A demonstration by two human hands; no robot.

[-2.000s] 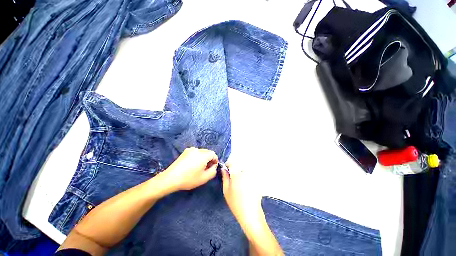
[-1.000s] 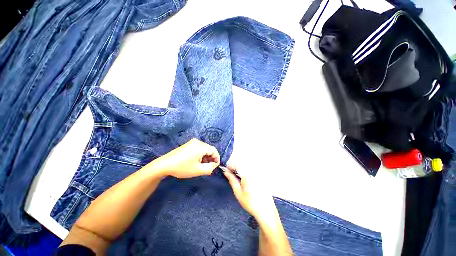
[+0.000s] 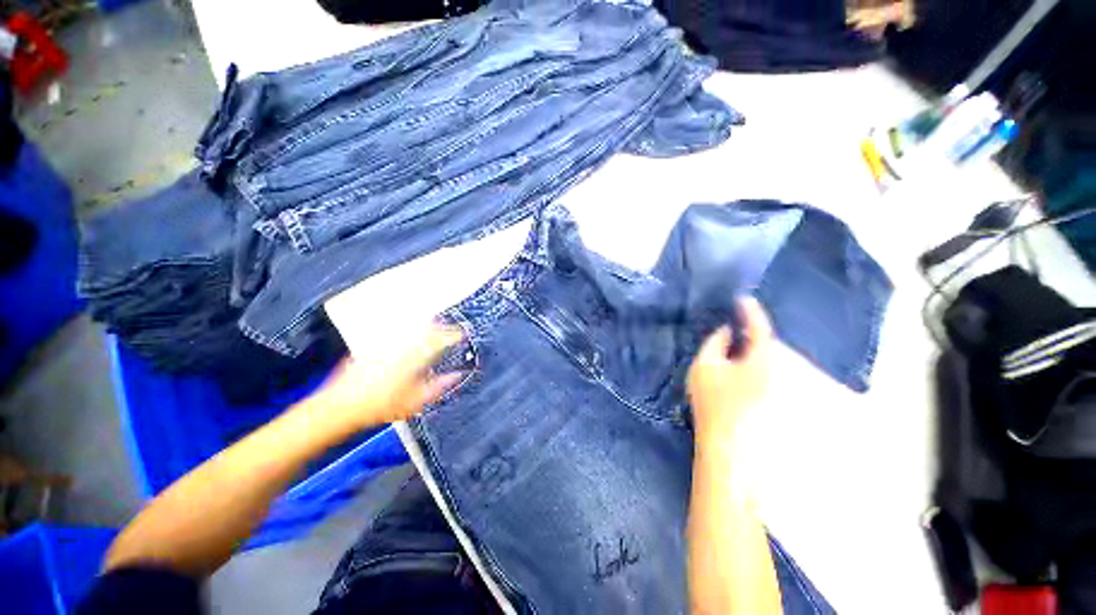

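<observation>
Blue denim jeans (image 3: 541,463) with dark motifs and a script word lie across the white table, waistband to the left, one leg folded back at the upper right. My left hand (image 3: 409,375) is blurred at the waistband, fingers apart; I see no firm grip. My right hand (image 3: 728,378) is over the jeans near the folded leg, its fingers closed around a small dark tool (image 3: 738,344), mostly hidden and blurred.
A jeans pile (image 3: 445,132) covers the table's far left. Darker jeans (image 3: 162,270) are stacked over a blue bin (image 3: 180,421). Bottles (image 3: 962,130) and a yellow-handled tool (image 3: 874,159) are far right. A black bundle (image 3: 1022,360), phone (image 3: 949,559) and red item (image 3: 1019,599) sit right.
The view has swung left, showing the bin and floor. My hands have come apart: the left has gone to the waistband, the right is raised nearer the folded leg.
</observation>
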